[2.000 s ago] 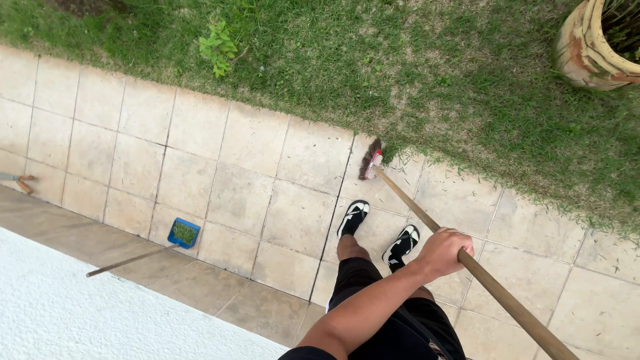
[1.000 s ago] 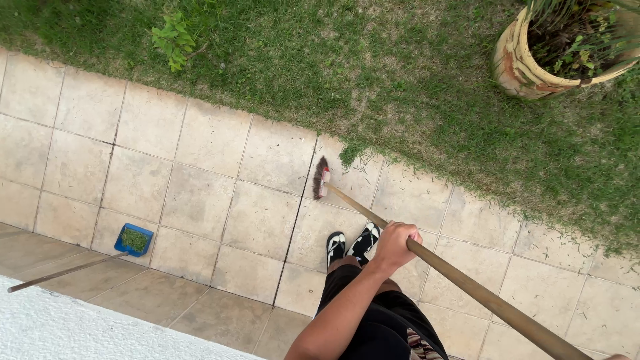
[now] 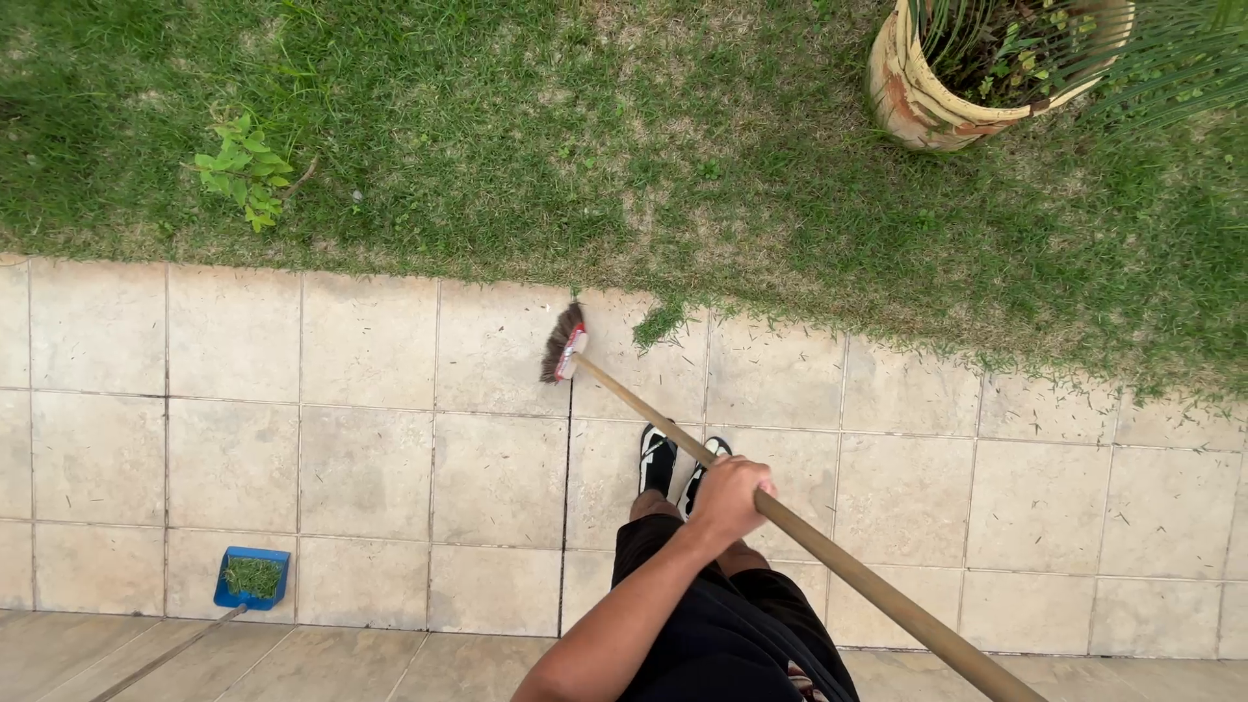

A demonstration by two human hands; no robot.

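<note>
My left hand is closed around the wooden handle of a broom, which slants from the lower right up to the broom head. The broom head, with dark bristles and a red and white block, lies on the tiles near the lawn's edge, bristles facing left. To its right is a small heap of cut grass, apart from the bristles. My right hand is not in view; the handle runs out at the bottom edge. A blue dustpan holding grass clippings rests on the tiles at the lower left.
Beige floor tiles run across below the lawn, with loose grass blades scattered mostly at the right. A large planter stands on the grass at the upper right, a leafy seedling at the left. The dustpan's long handle reaches the bottom edge.
The broom head has moved left over the tiles, away from the small grass heap that it was close beside two seconds ago. My left hand has kept its hold on the handle. The view has turned.
</note>
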